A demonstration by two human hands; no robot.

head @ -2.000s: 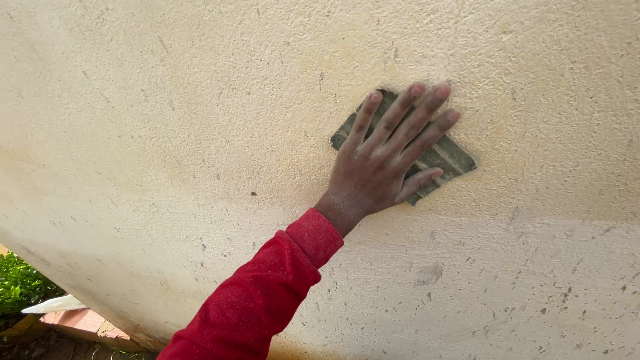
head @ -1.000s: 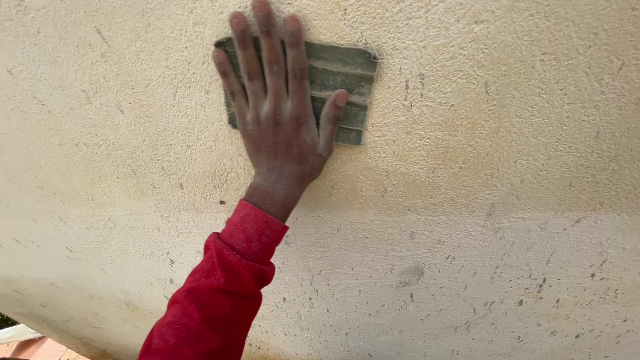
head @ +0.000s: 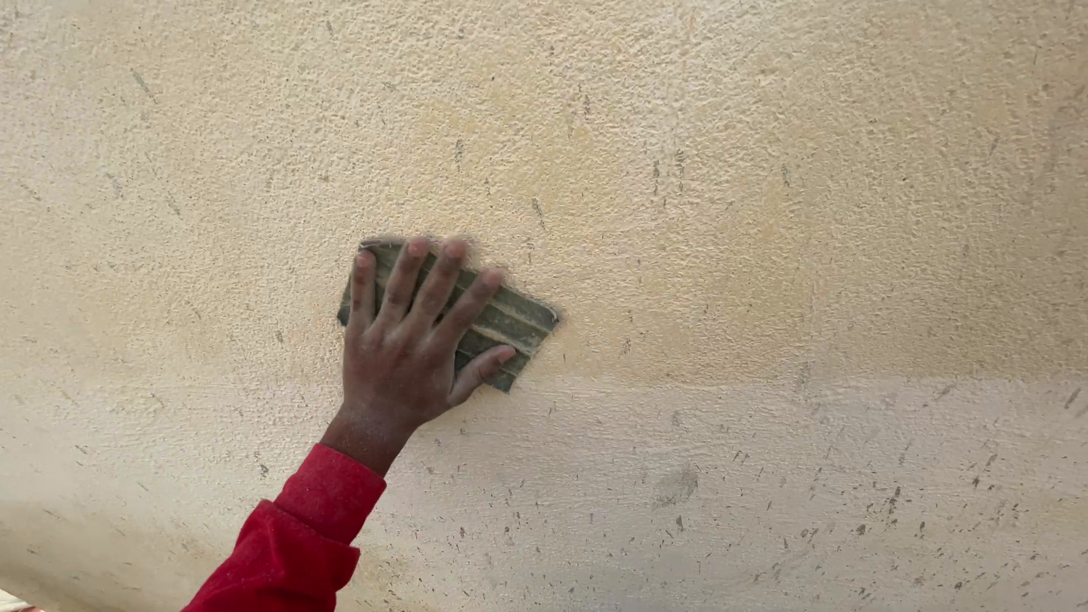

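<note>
My left hand (head: 404, 357) lies with its palm toward the wall, fingers spread upward and thumb out to the right. Beneath it, held flat against the rough surface, is a creased dark green sheet (head: 514, 321) that looks like sandpaper. The sheet tilts down to the right, and its middle is hidden by my fingers. Pale dust coats the fingers and wrist. A red sleeve (head: 293, 544) covers the forearm. My right hand is out of view.
A cream textured wall (head: 722, 255) fills nearly the whole view, with a paler, speckled band (head: 765, 476) along its lower part. A grey smudge (head: 676, 486) marks that band. Something pale shows at the bottom left corner.
Since one second ago my left hand has moved down and a little left over the wall with the sheet. The sheet, nearly level then, is now tilted.
</note>
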